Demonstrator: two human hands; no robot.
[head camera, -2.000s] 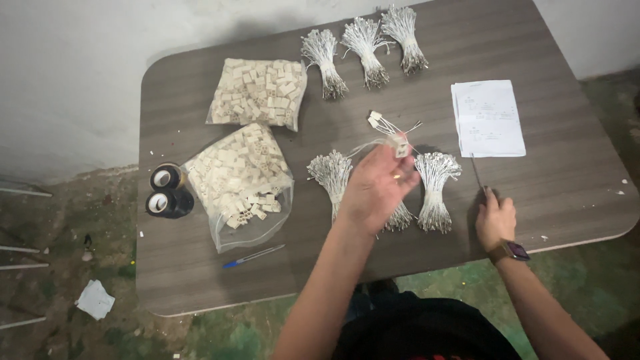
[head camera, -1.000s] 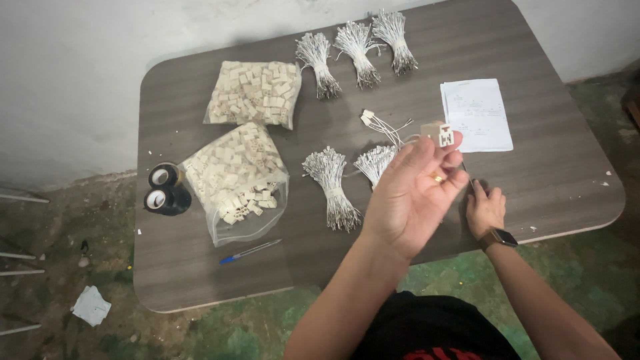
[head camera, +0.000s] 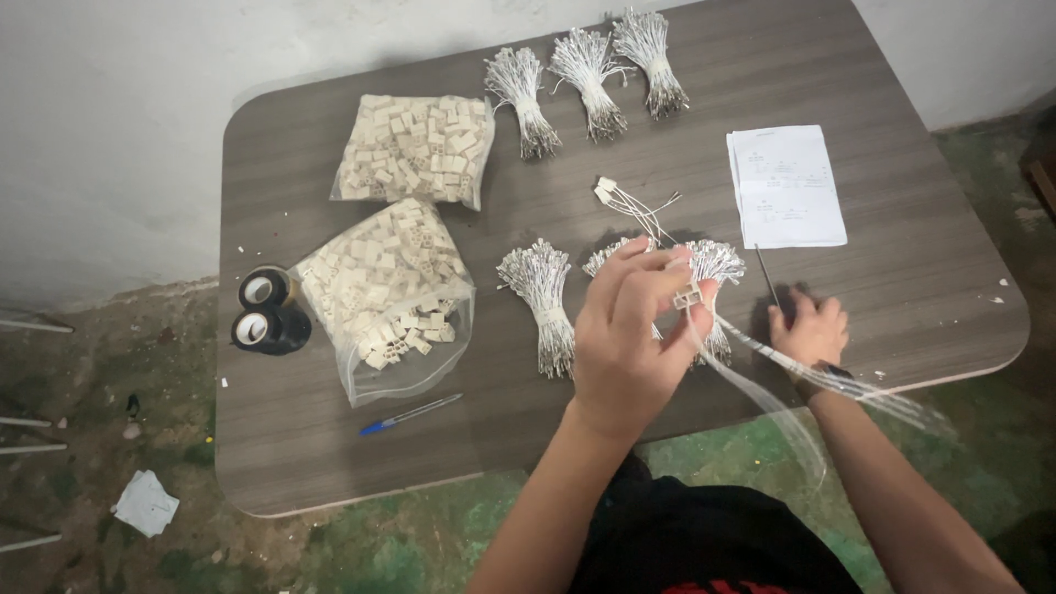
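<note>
My left hand (head camera: 639, 330) grips a small white plastic connector housing (head camera: 686, 295) between thumb and fingers; blurred white wires (head camera: 767, 396) trail from it to the right. On the table, my right hand (head camera: 813, 330) rests beside a thin dark metal rod (head camera: 768, 276), its fingertips near the lower end; whether it grips the rod I cannot tell. Behind my left hand lie tied bundles of white wires, one (head camera: 540, 305) to its left and one (head camera: 716, 272) partly hidden. Connectors with wires attached (head camera: 631, 202) lie just above. Two bags of white connectors (head camera: 412, 148) (head camera: 388, 280) lie to the left.
Several more wire bundles (head camera: 590, 82) lie at the back edge of the table (head camera: 363, 470). Printed sheets (head camera: 788, 186) lie at the right. Rolls of black tape (head camera: 271, 309) stand at the left edge, and a blue-capped pen (head camera: 410, 414) lies near the front.
My left hand has turned, and the wires on the held connector now swing out to the right. The right hand stays low on the table near the rod.
</note>
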